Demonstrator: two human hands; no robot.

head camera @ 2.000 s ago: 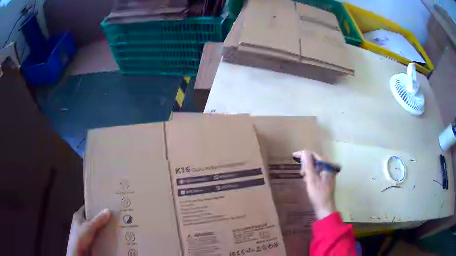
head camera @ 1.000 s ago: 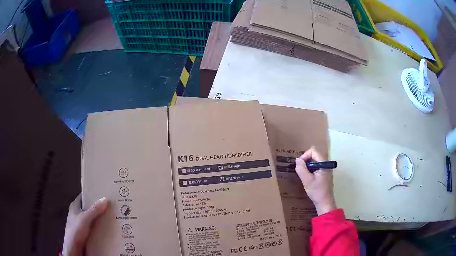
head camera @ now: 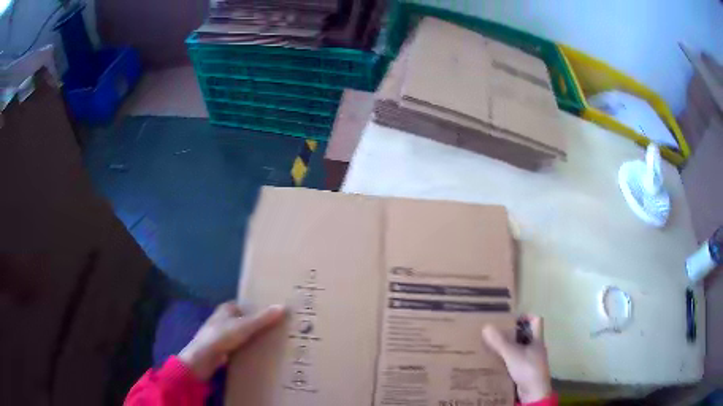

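A flat carton (head camera: 444, 238) with a centre fold, K16 print, dark bars and icons lies in front of me, slightly blurred. My left hand (head camera: 230, 335) grips its left edge, thumb on the face beside the icons. My right hand (head camera: 519, 357) is at its right edge, thumb on the printed face, and holds a black marker pen (head camera: 524, 330) pointing away from the dark bars. Whatever lies under the carton is hidden.
A carton stack (head camera: 476, 87) is at the table's back. The table (head camera: 571, 230) bears a white fan (head camera: 646, 190), a tape roll (head camera: 616, 304), a white cup (head camera: 702, 260) and another marker (head camera: 690, 315). Green crates (head camera: 277, 95) and a yellow crate (head camera: 626, 103) stand behind.
The left carton has moved right over the one beneath, which is now covered. My left hand moved right with it. My right hand left the dark bars and moved down to the carton's right edge.
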